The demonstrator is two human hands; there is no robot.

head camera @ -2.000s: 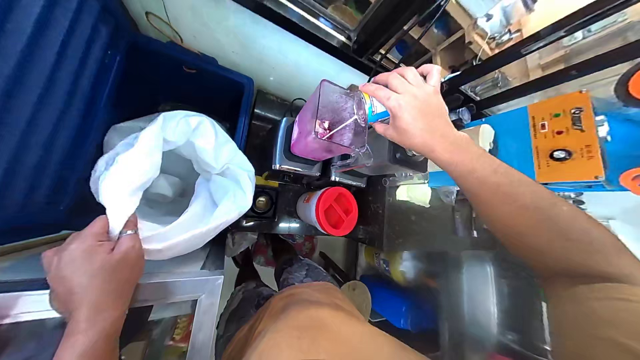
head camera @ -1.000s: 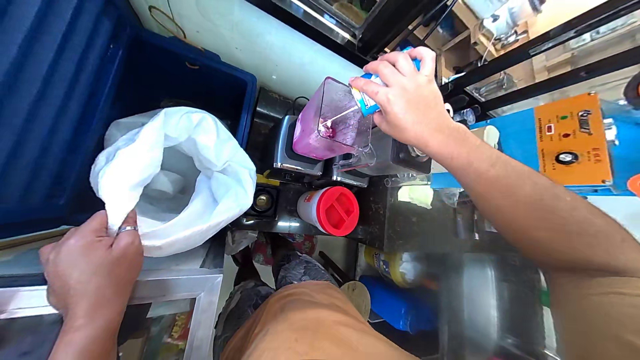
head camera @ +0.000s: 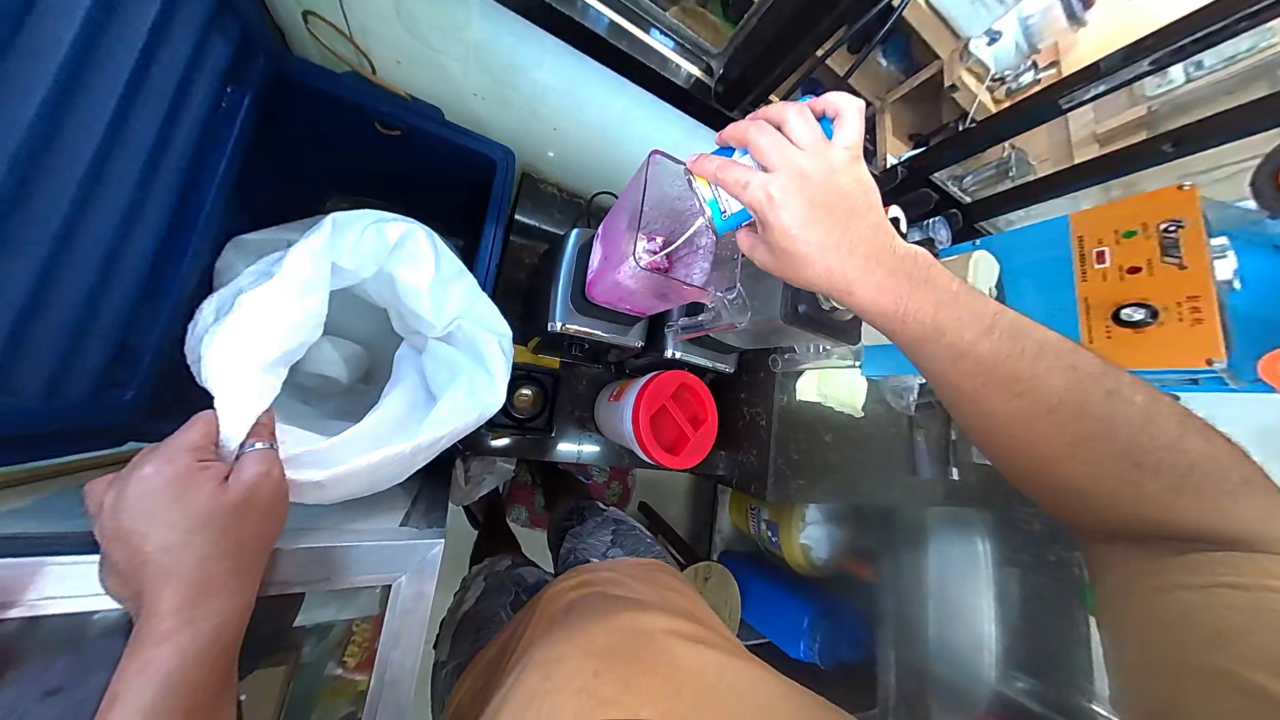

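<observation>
My right hand [head camera: 805, 195] grips a blue labelled can [head camera: 728, 195] tipped over a blender jar [head camera: 640, 240], and a thin pale stream runs from it into the jar. Inside the jar is purple liquid with a darker clump. The jar stands on a grey blender base [head camera: 595, 310]. At the left, my left hand [head camera: 195, 510], with a ring on one finger, pinches the rim of a white woven sack [head camera: 440, 330]. The sack is open at the top and holds a whitish lump, perhaps ice.
A white canister with a red lid [head camera: 676, 420] stands on the dark counter [head camera: 740, 430] before the blender. Behind the sack is a blue cooler box [head camera: 450, 150]. A second blender jar [head camera: 775, 310] lies right of the first. Further right is a blue machine with an orange panel [head camera: 1150, 280].
The can in my right hand has shifted slightly and tilts over the jar throughout. My left hand keeps its hold on the sack's rim.
</observation>
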